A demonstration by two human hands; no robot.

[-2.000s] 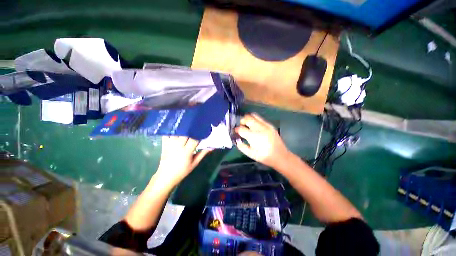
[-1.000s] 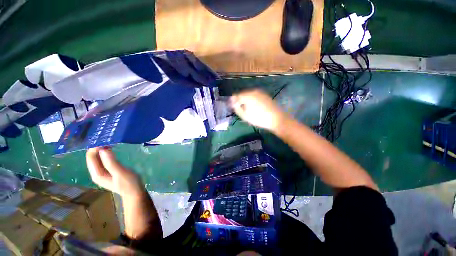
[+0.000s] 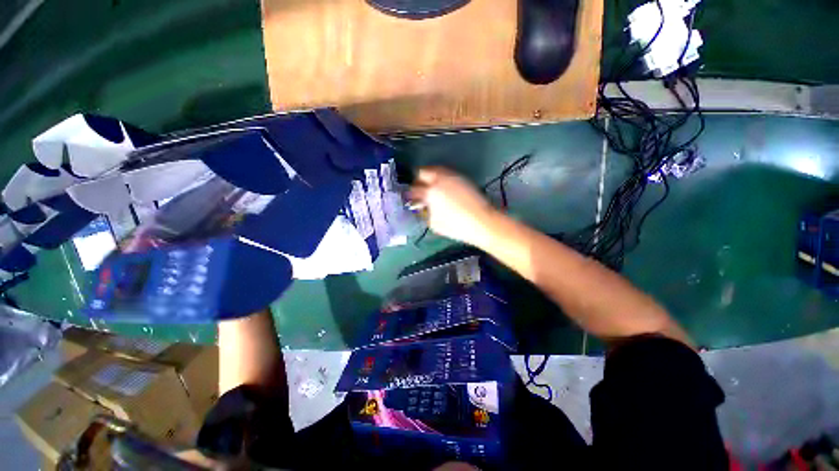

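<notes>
A blue printed box panel [image 3: 170, 281], blurred, lies over my left hand, which is hidden beneath it; only the wrist and forearm show below. Open blue boxes with white flaps [image 3: 336, 253] lie behind it, with upright white-edged layers at their right end. My right hand [image 3: 442, 204] is just right of these layers, fingers curled and blurred; whether it grips anything is unclear. A short black cable [image 3: 504, 179] lies right of the fingers. Blue printed packets [image 3: 423, 405] are stacked at my lap, overlapping and slanted.
A wooden board [image 3: 405, 69] with a black mouse [image 3: 545, 41] is at the top. A white plug [image 3: 664, 37] and tangled black cables [image 3: 639, 156] lie right of it. More blue boxes [image 3: 828, 244] are at the right edge. Brown cartons [image 3: 129, 377] stand lower left.
My left hand has moved from the blue panel's lower edge to under it, and the panel has swung down towards me. My right hand stays near the layers. The view has shifted downward since the oldest frame.
</notes>
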